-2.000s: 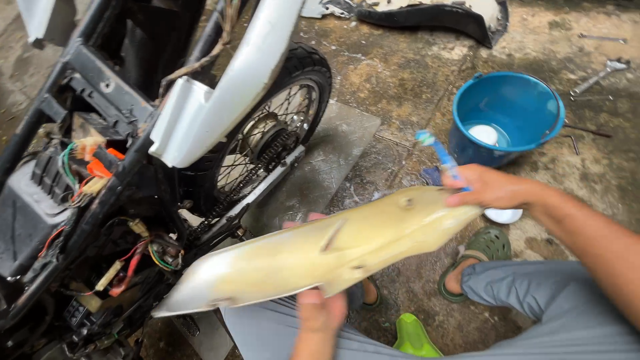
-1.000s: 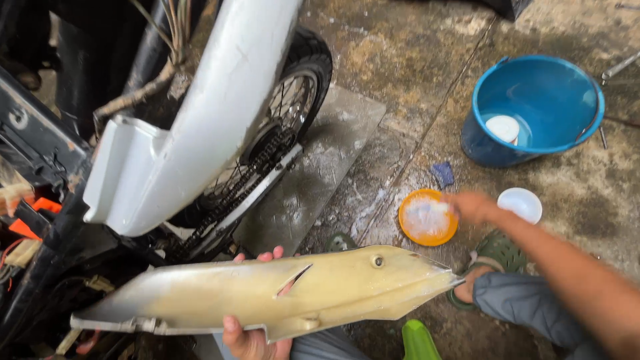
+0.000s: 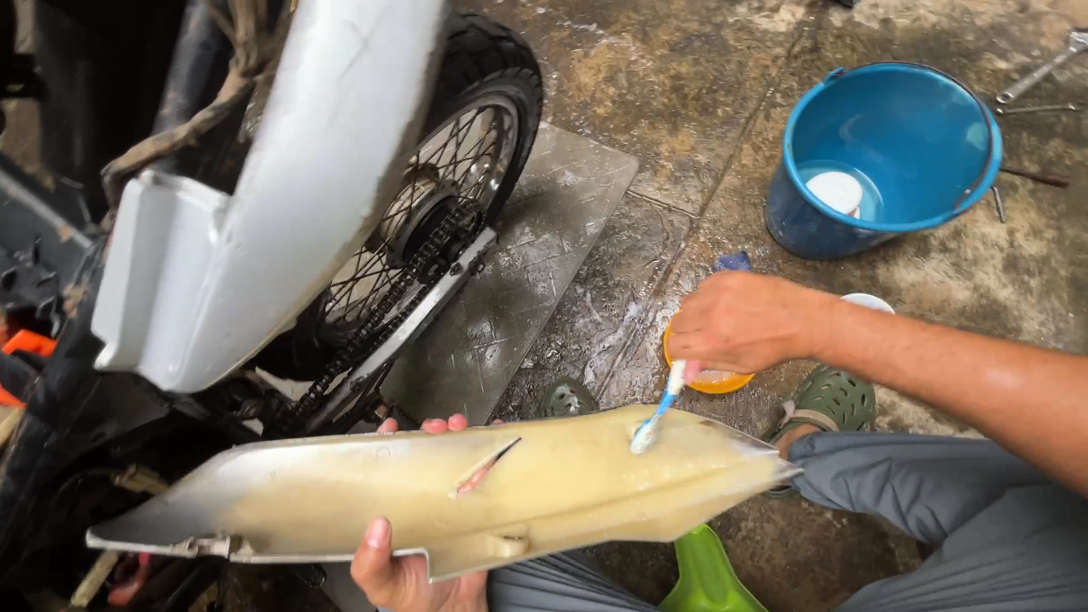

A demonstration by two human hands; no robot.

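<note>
My left hand (image 3: pixel 404 561) grips a long cream-coloured plastic motorcycle side panel (image 3: pixel 561 484) from below, its thumb on the lower edge and fingertips showing past the upper edge. The panel lies across my view, its inner face up, with a slanted slot near the middle. In my right hand (image 3: pixel 739 323) is a blue and white toothbrush (image 3: pixel 668 398), its wet bristles against the panel's right part. Behind that hand, an orange bowl (image 3: pixel 722 382) of sudsy liquid sits on the ground, partly hidden.
A blue bucket (image 3: pixel 807 212) holds water and a white object. Spanners (image 3: pixel 1041 72) lie at the upper right. The motorcycle's rear wheel (image 3: pixel 501 85) and silver bodywork (image 3: pixel 314 170) fill the left. A green plastic stool (image 3: pixel 710 578) is below the panel; a white lid or dish (image 3: pixel 869 302) lies behind my forearm.
My right hand has moved from the orange bowl to the panel, where the toothbrush now touches its surface. My left hand still holds the panel.
</note>
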